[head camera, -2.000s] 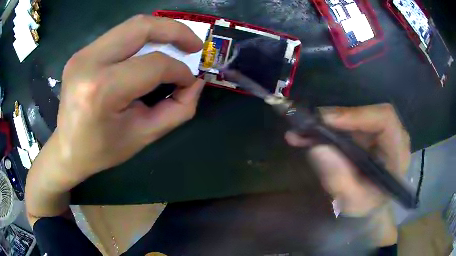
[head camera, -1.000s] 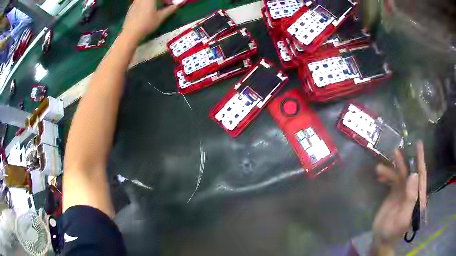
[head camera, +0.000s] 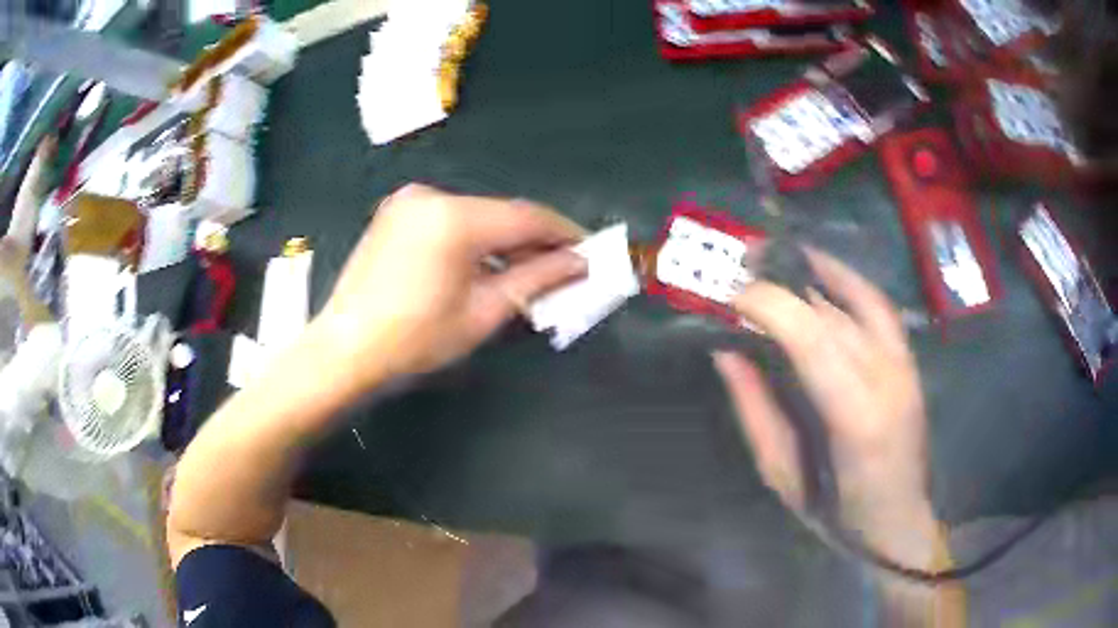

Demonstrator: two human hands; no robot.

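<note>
My left hand (head camera: 454, 270) pinches a white LCD module (head camera: 595, 288), held tilted, with a small orange-gold tab near its right edge. A red phone assembly (head camera: 701, 260) with a white keypad area lies just right of it on the dark green mat. My right hand (head camera: 852, 393) is at the right part of this assembly, fingertips at its edge, thumb apart. A black cord (head camera: 913, 572) runs up to the right hand's palm. Blur hides whether this hand holds the soldering iron or the phone.
White LCD modules with gold edges (head camera: 405, 68) lie fanned at the upper left. A single white module (head camera: 286, 301) lies near my left forearm. Red phone assemblies (head camera: 803, 129) and a red rear housing (head camera: 944, 221) are at the upper right. A small fan (head camera: 108, 390) stands left.
My left hand has come back from the upper left and now holds an LCD module. My right hand has moved inward to a phone assembly. The camera view has turned.
</note>
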